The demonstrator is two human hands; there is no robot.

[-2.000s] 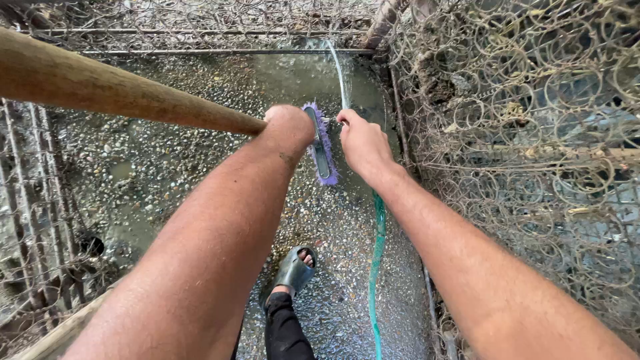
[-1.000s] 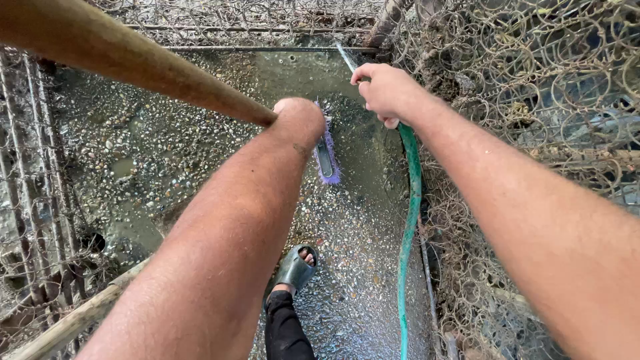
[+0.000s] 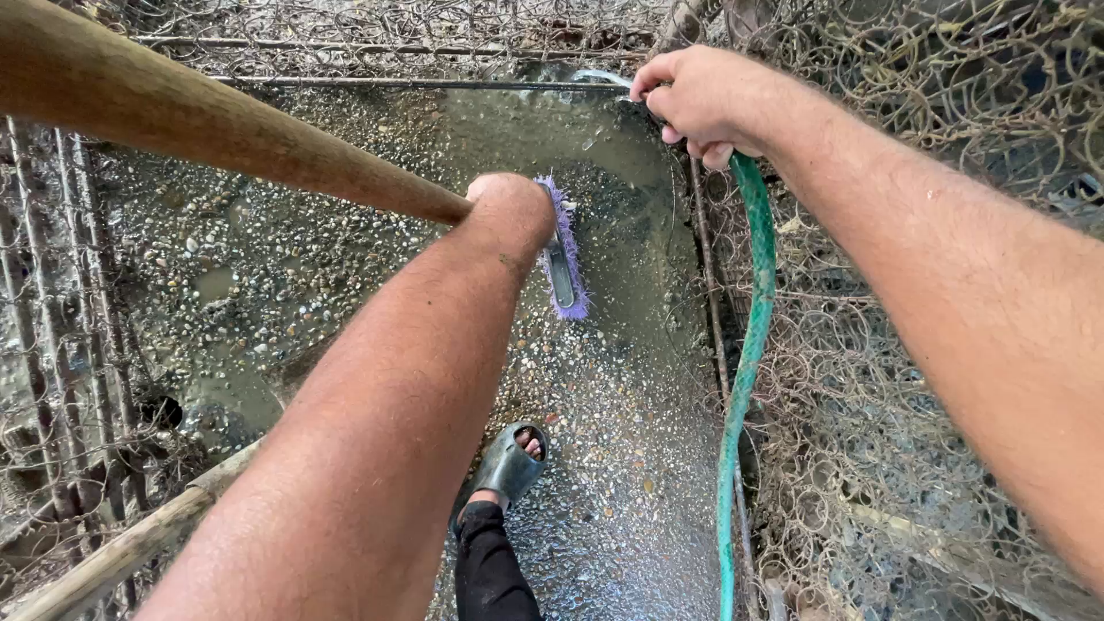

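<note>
My left hand [image 3: 515,203] is closed around the long wooden handle [image 3: 259,134] of a push broom. Below that hand, the broom's purple-bristled head [image 3: 565,267] rests on the wet, pebbly ground, partly hidden by the hand. At the upper right, my right hand [image 3: 694,103] grips the end of a green garden hose [image 3: 750,345], which hangs down past the pebbled strip's right edge. Water [image 3: 604,78] leaves the hose end toward the upper left. The fingers' hold on the hose end is partly hidden by the hand itself.
Rusty coil-spring mesh [image 3: 862,362] stands along the right, and more lies beyond a metal bar [image 3: 431,84] at the top. A wire frame [image 3: 78,302] and a wooden pole [image 3: 147,535] are at the left. Muddy water [image 3: 552,129] pools ahead; my sandalled foot [image 3: 509,466] is below.
My right hand has moved up and to the right with the hose. The water stream, which pointed upward two seconds ago, now points left. My left hand keeps its hold on the broom handle.
</note>
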